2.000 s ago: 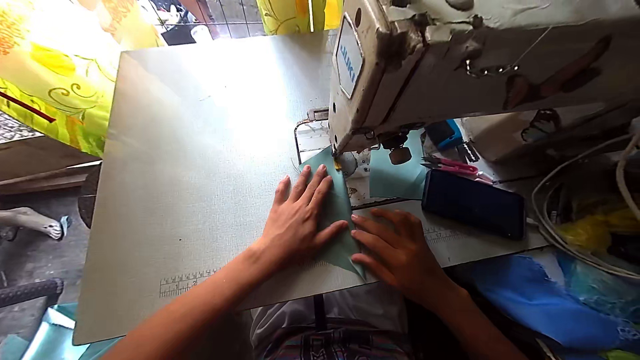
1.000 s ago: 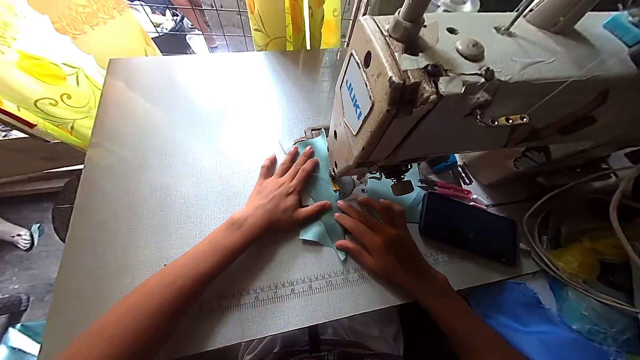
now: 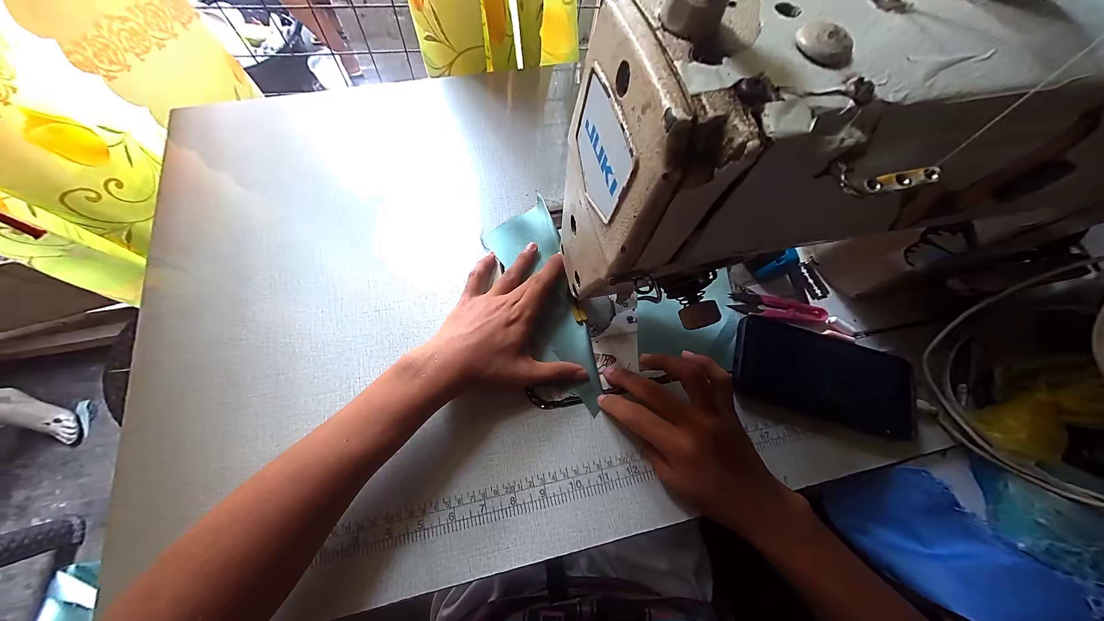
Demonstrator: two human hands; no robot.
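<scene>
A teal fabric piece [image 3: 565, 332] lies under the needle area of a Juki sewing machine [image 3: 630, 155]. My left hand [image 3: 504, 332] presses flat on it with the fingers spread, left of the presser foot [image 3: 579, 312]. The thumb rests near the fabric's lower end. My right hand [image 3: 690, 423] is at the right edge of that lower end, its index fingertip touching or very close to the fabric. Its other fingers lie beside a second teal fabric piece [image 3: 681, 332], right of the needle plate. The needle tip itself is hidden.
A dark smartphone [image 3: 824, 377] lies right of my right hand, with pink thread snips [image 3: 780, 308] behind it. Cables [image 3: 949, 371] and blue fabric [image 3: 940, 535] are at the right. A printed ruler [image 3: 517, 500] runs along the table's near side. Yellow curtains [image 3: 78, 147] hang behind.
The teal fabric has moved away from me past the needle, and its far end now shows beyond my left fingers. My right hand has shifted back from the needle area, toward the fabric's lower end.
</scene>
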